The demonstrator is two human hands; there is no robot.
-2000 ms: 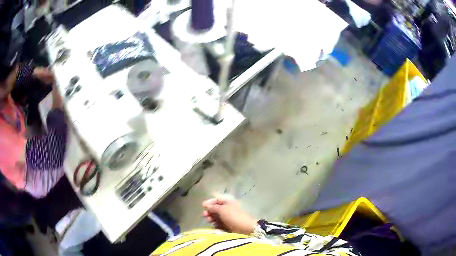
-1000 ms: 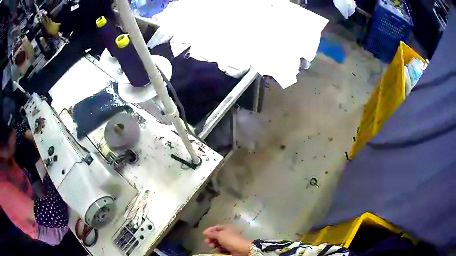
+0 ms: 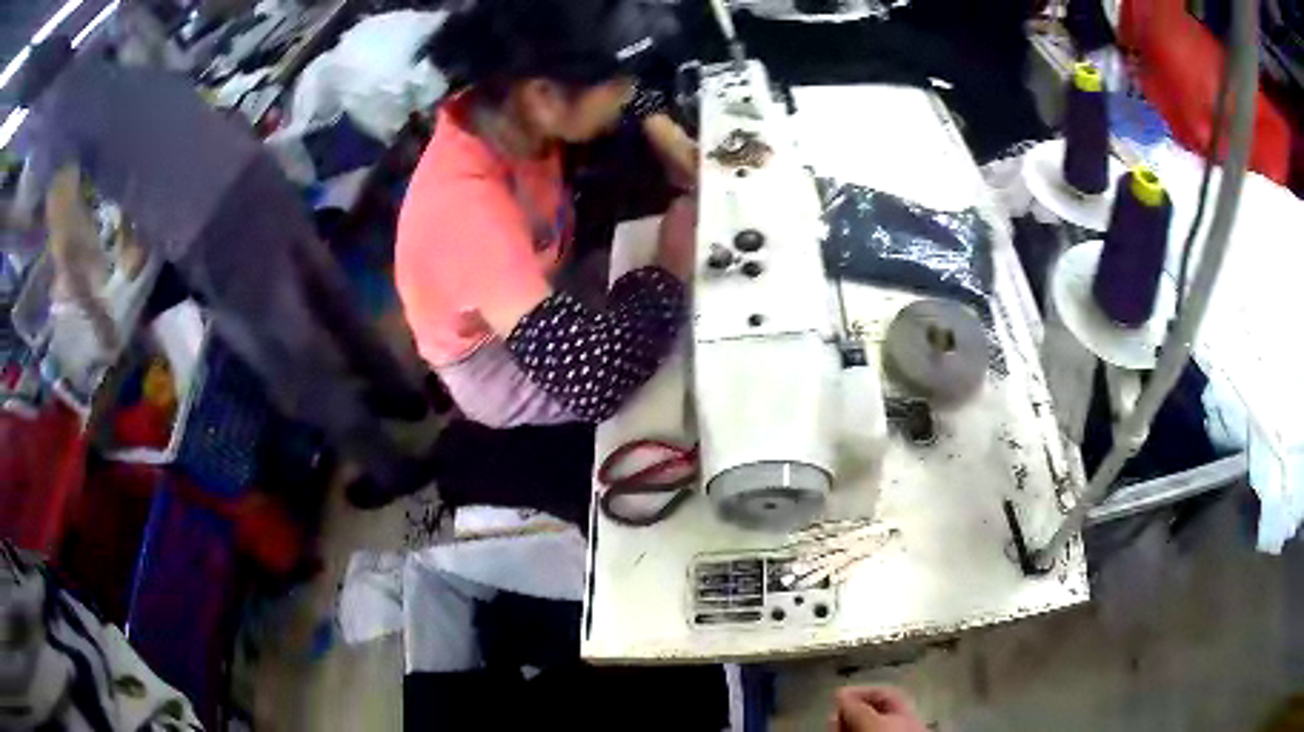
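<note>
My right hand (image 3: 875,709) shows at the bottom edge, cut off by it, below the table's near edge. Its visible fingers look curled, and I cannot tell whether they hold anything. My left hand is not in view. In front of me a white sewing machine (image 3: 765,379) stands on a pale table (image 3: 944,572). Red-and-black handled shears (image 3: 648,479) lie left of its handwheel. A dark shiny folded piece (image 3: 908,240) lies right of the machine head, with a grey disc (image 3: 937,352) nearer me.
A seated person (image 3: 486,272) in a coral top works at the machine's left side. Another person (image 3: 236,215) in grey bends at the left. Dark thread cones (image 3: 1133,265) and a pole (image 3: 1166,358) stand right. Blue and red crates are at lower left. White cloth (image 3: 1266,343) hangs at far right.
The view has swung left. The machine has shifted from left to centre, the yellow crates have left view, and the grey-clad person now shows at left. My right hand shows lower and farther right.
</note>
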